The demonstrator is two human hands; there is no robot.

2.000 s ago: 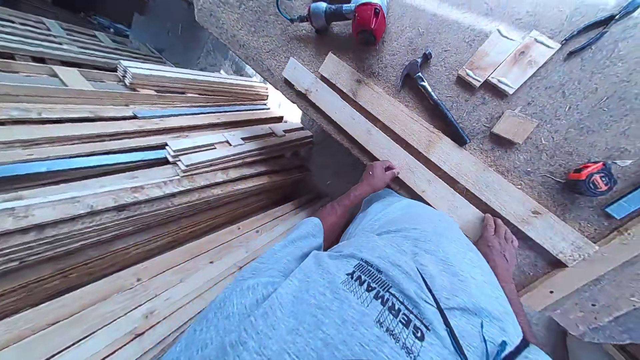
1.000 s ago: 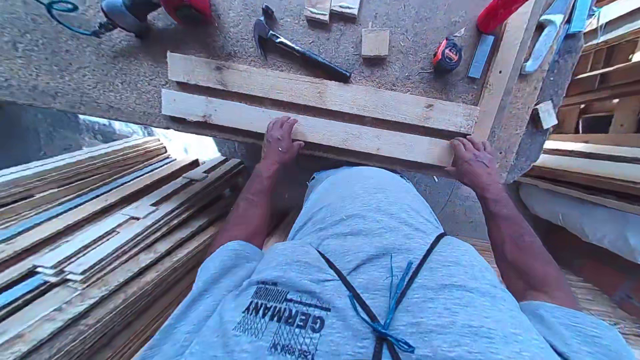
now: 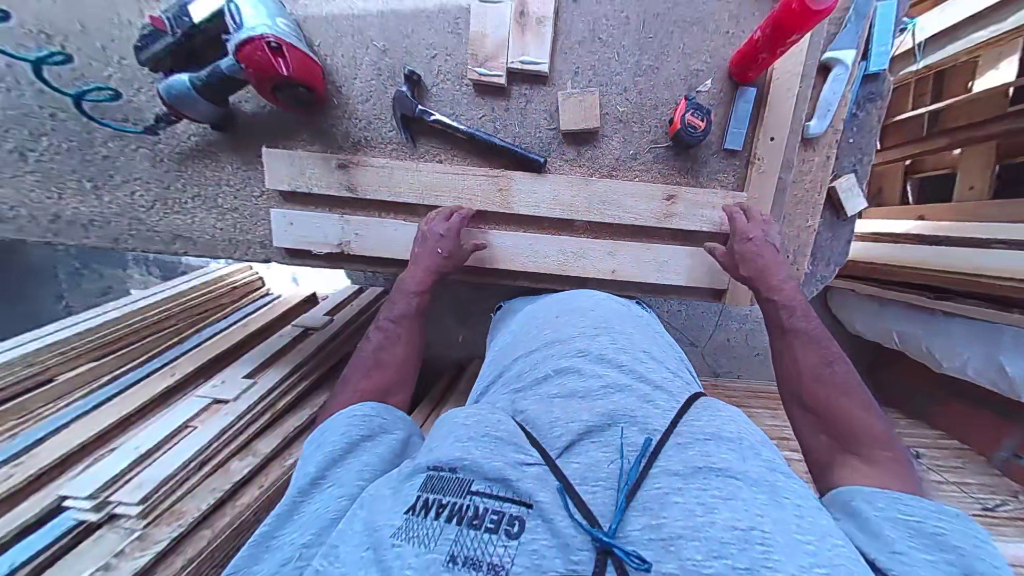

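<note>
Two wooden boards lie side by side on the workbench with a narrow gap between them. My left hand rests over the near board, its fingertips at the gap. At the right ends, my right hand reaches across the near board and touches the end of the far board. Just beyond the far board is a claw hammer. A small wood block and a tape measure lie farther back. Against the boards' right ends stands a crosswise wooden strip.
A red and grey pneumatic nailer with a coiled hose lies back left. Two short wood pieces, a red bottle, a nail strip and a handsaw are on the workbench. Stacked planks fill the lower left.
My right hand has moved from the near board's end to the far board's end. My left hand is still at the near board. The view has turned since the earliest frame.
</note>
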